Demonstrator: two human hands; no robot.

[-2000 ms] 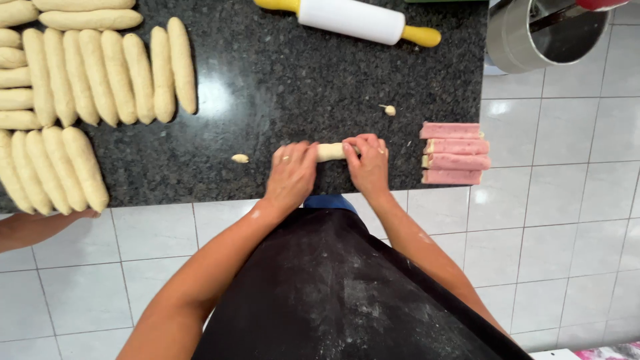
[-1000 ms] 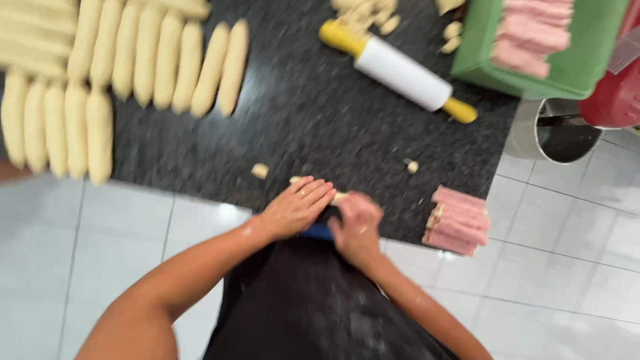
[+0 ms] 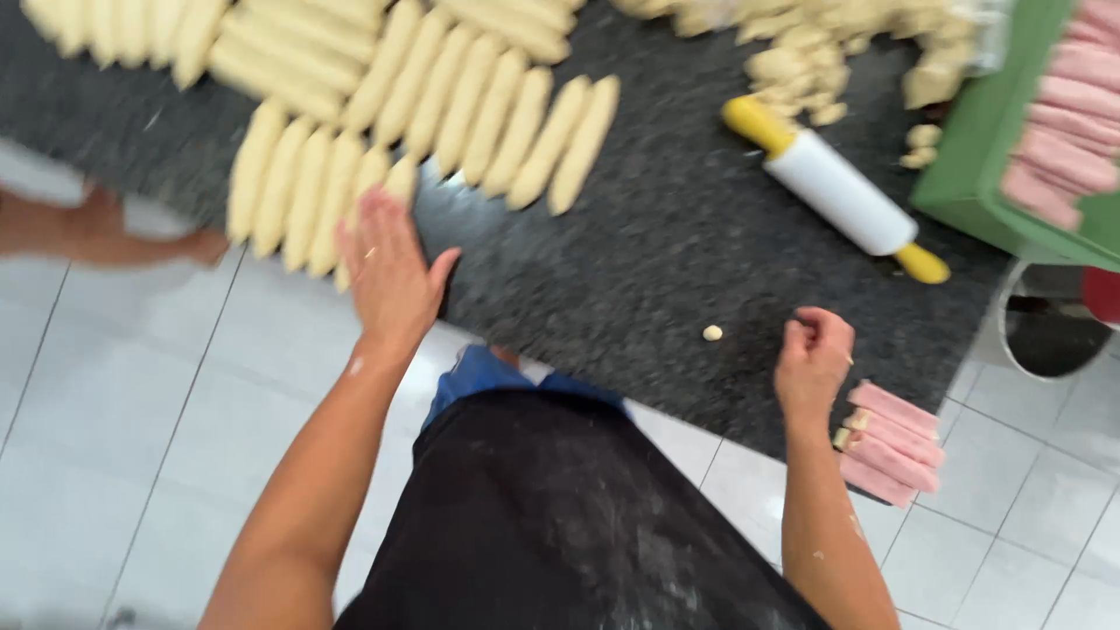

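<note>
My left hand (image 3: 385,262) lies flat with its fingers over the right end of the lower row of shaped dough sticks (image 3: 293,192), touching one of them; what is under the palm is hidden. My right hand (image 3: 814,363) is at the right part of the dark granite counter (image 3: 577,297), fingers curled, and whether it holds something cannot be seen. A small dough ball (image 3: 712,333) lies to its left. Beside my right wrist, at the counter's edge, are several pink ham rolls (image 3: 892,442), pale filling showing at their ends.
A rolling pin (image 3: 840,192) with yellow handles lies diagonally. Loose dough pieces (image 3: 796,66) are piled behind it. At the right stands a green bin (image 3: 971,166) of ham rolls, above a metal pot (image 3: 1054,328). Another person's limb (image 3: 114,232) shows at the left.
My hands were together on a small dough roll at the counter's front edge; they are now far apart, left on the dough row, right near the ham rolls. The view has turned and shifted.
</note>
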